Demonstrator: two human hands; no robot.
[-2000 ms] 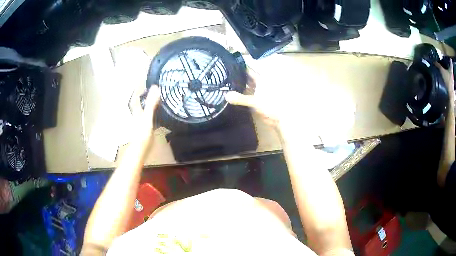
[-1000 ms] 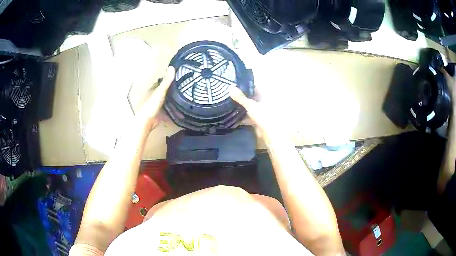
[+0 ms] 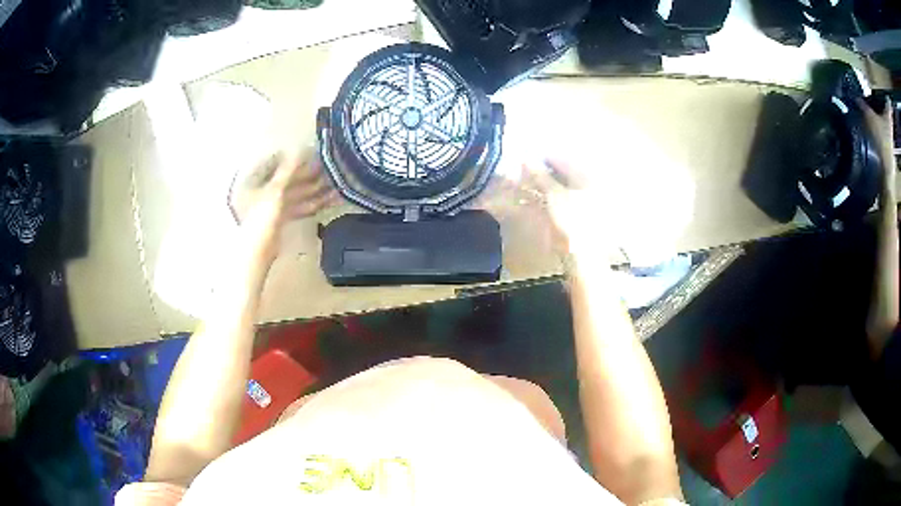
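A black desk fan (image 3: pixel 411 119) stands on the cardboard-covered bench in front of me, its round slotted grille facing up toward me. A black U-bracket (image 3: pixel 450 206) holds the head at its sides, above the oblong black base (image 3: pixel 411 249) near the bench's front edge. My left hand (image 3: pixel 282 193) is just left of the fan, fingers apart, holding nothing. My right hand (image 3: pixel 551 190) is just right of it, open, blurred and partly washed out by glare. Neither hand visibly grips the fan.
Black fans stand along the back (image 3: pixel 514 35) and at the left (image 3: pixel 25 198). At right, another worker's hand (image 3: pixel 879 124) is at a fan (image 3: pixel 840 148). White sheets lie at left, blurred by glare. Red stools (image 3: pixel 746 445) and a blue crate (image 3: pixel 123 410) are below.
Both hands have let go of the fan head and moved apart to its sides. The head now sits higher in view, with the bracket and the whole base visible.
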